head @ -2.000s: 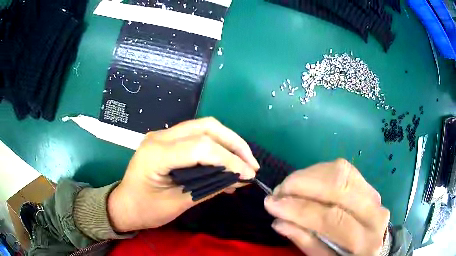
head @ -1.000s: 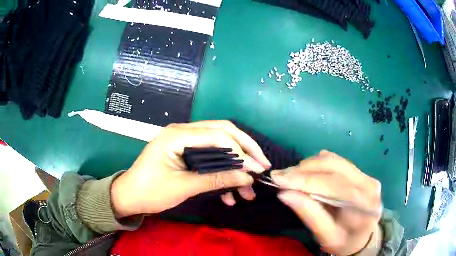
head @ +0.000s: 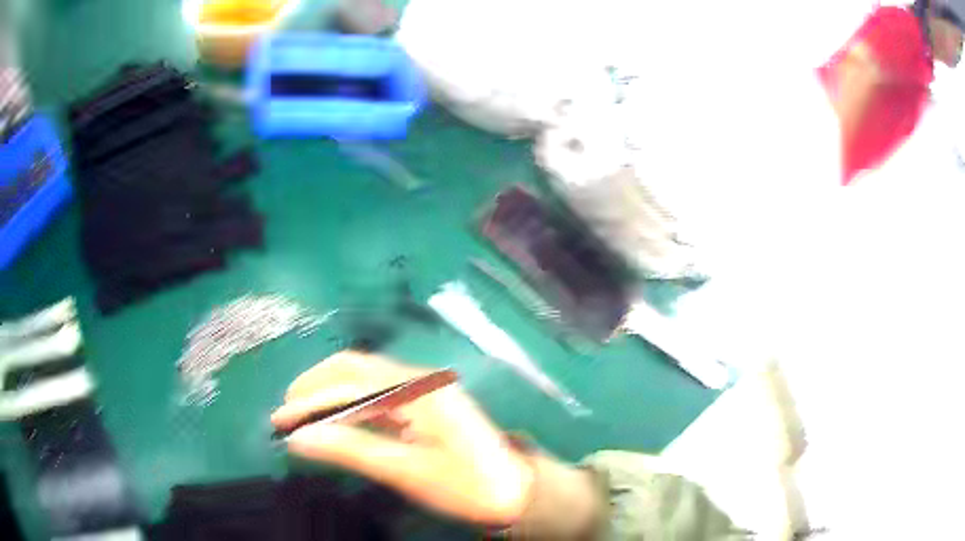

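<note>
The picture is blurred. My right hand [head: 407,444] is at the bottom centre, fingers pointing left, closed on slim dark tweezers [head: 370,402]. The tweezers lie along the fingers; whether their tips hold anything cannot be told. Black strips [head: 238,512] lie just below and left of the hand. A heap of small silver-white inserts [head: 238,340] lies beyond the fingertips, with blurred small black parts [head: 370,306] to its right. The black sheet [head: 74,454] with white strips [head: 42,391] across it is at the lower left. My left hand is out of the picture.
A pile of black strips [head: 159,201] lies at the upper left. Blue trays [head: 333,118] stand at the back and left edge, near a round tub [head: 238,37]. A white strip [head: 508,343] and a dark slab, apparently a phone [head: 561,259], lie right. The right side is overexposed.
The view has swung to the right. My left hand and its black strips have left the picture. My right hand is now apart from them, still with the tweezers.
</note>
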